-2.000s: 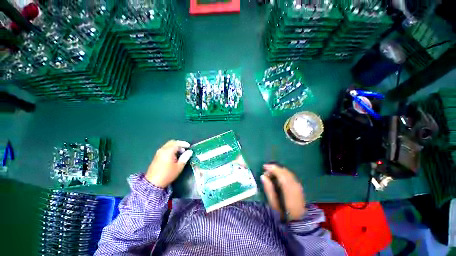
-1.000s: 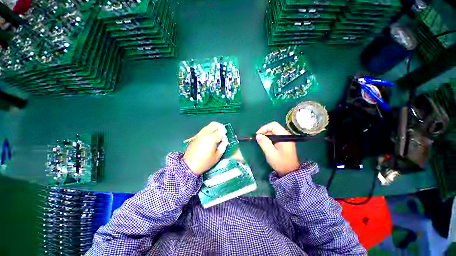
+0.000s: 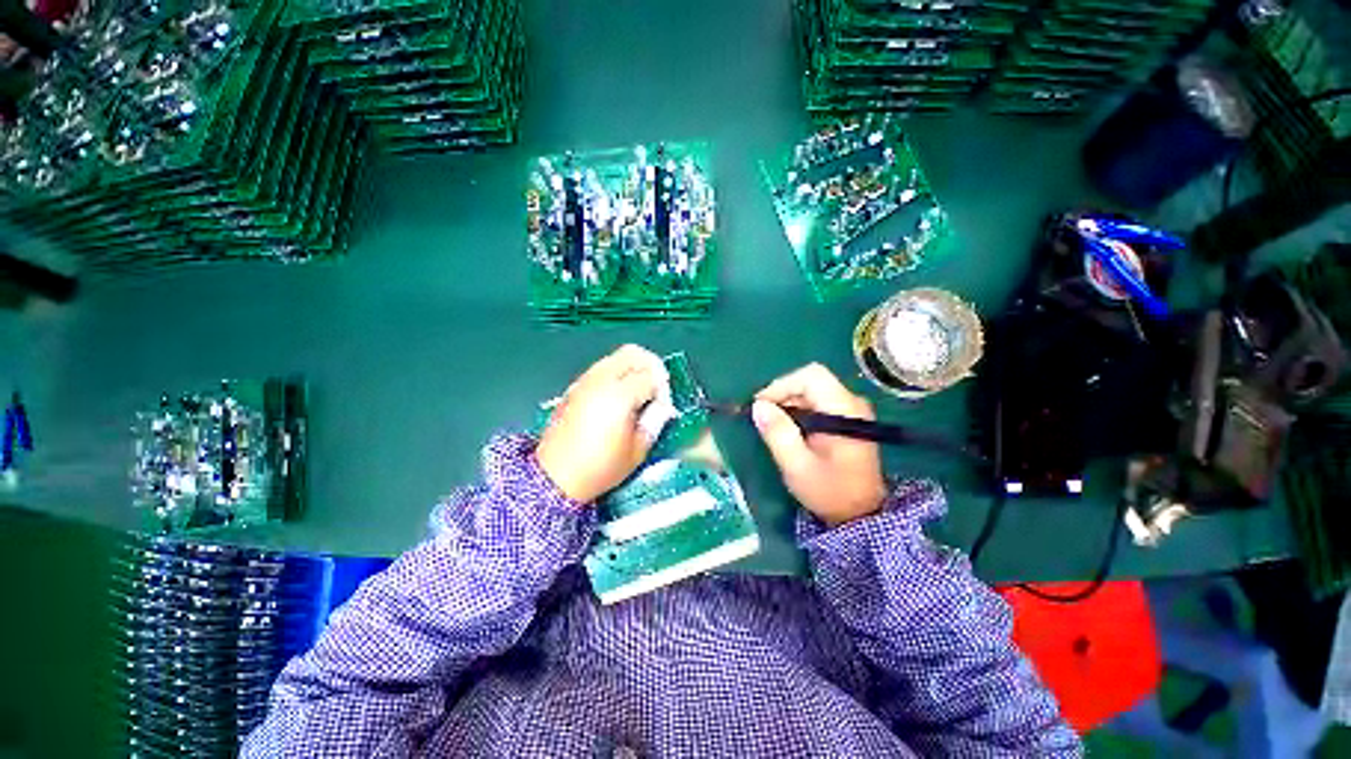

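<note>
The green circuit board [image 3: 676,528] lies underside up, tilted, at the bench's front edge, with pale bars and a pale lower rim. My left hand [image 3: 605,424] lies over its upper left part, fingers curled and pointing right; whether it grips the board or thin solder wire is hidden. A short pale line shows at that hand's left side. My right hand [image 3: 824,445] holds the black soldering iron [image 3: 865,429] like a pen. The iron's tip points left at the board's upper right part, near my left fingertips; contact is too small to tell.
A short board stack [image 3: 622,237] and a tilted board [image 3: 856,205] lie beyond. The round solder tin [image 3: 919,343] is right, before the dark soldering station [image 3: 1059,393] with blue-handled cutters [image 3: 1123,255]. Tall board stacks [image 3: 430,67] stand at the far side; a red stool [image 3: 1089,653] is lower right.
Since the oldest frame, my left hand has moved right over the board, and my right hand has brought the iron to the board's upper part. In the last second both hands have barely moved.
</note>
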